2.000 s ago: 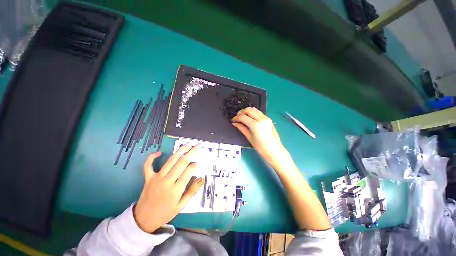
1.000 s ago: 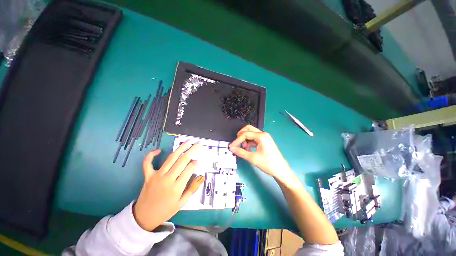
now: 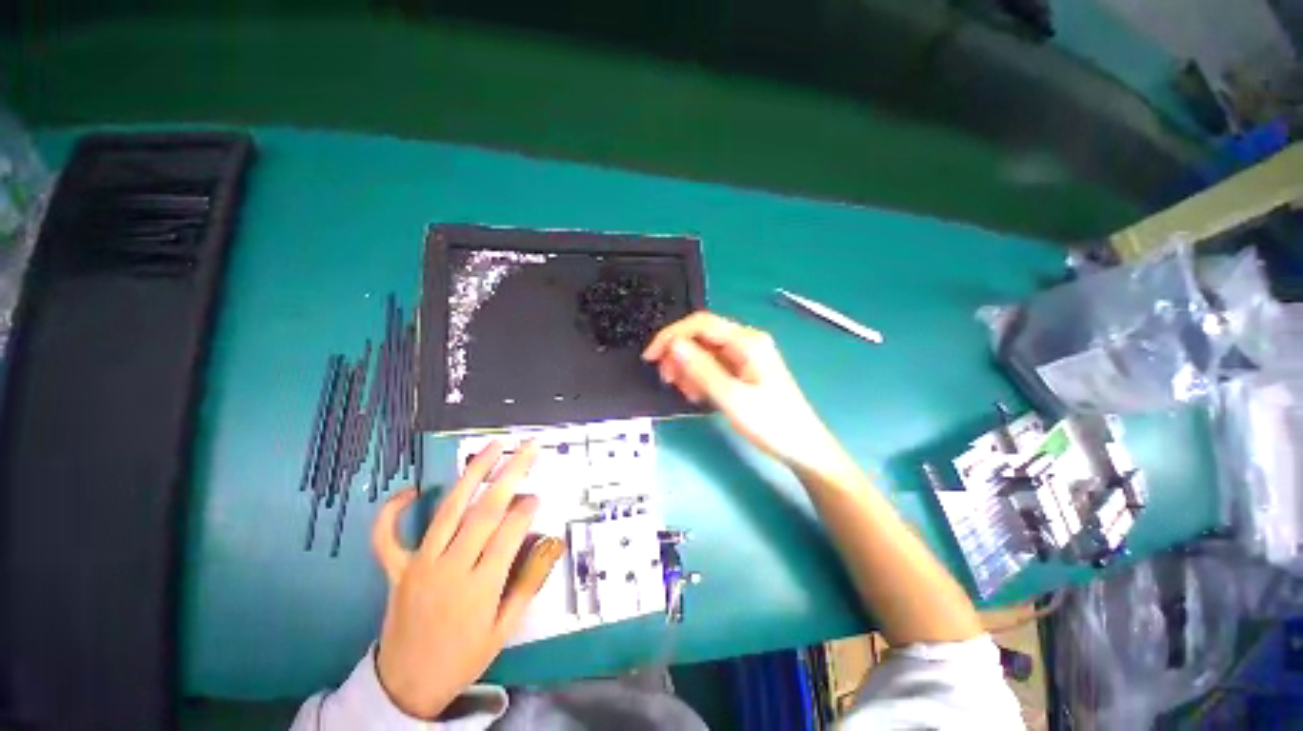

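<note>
The white-silver fixture plate [image 3: 623, 550] lies on the green mat in front of me. My left hand [image 3: 455, 588] rests palm down on its left part, fingers spread, and hides that side. My right hand [image 3: 726, 374] is over the lower right corner of the square black tray [image 3: 522, 357]. Its thumb and fingertips are close together; whether a part is between them cannot be seen. The small black parts [image 3: 623, 310] lie in a pile just left of and above those fingertips. Tiny silver-white parts [image 3: 465, 314] are scattered along the tray's left and top edges.
Loose black strips [image 3: 340, 429] lie left of the tray, and a long black tray [image 3: 107, 471] is far left. Silver tweezers [image 3: 830, 316] lie to the right. A second fixture [image 3: 1040, 486] and clear plastic bags [image 3: 1129, 336] are at the far right. A dark-green raised divider [image 3: 572, 114] runs behind.
The camera view has turned. My right hand went from the pile to the fixture's top edge, and is now back at the tray's lower right corner. My left hand stays on the fixture.
</note>
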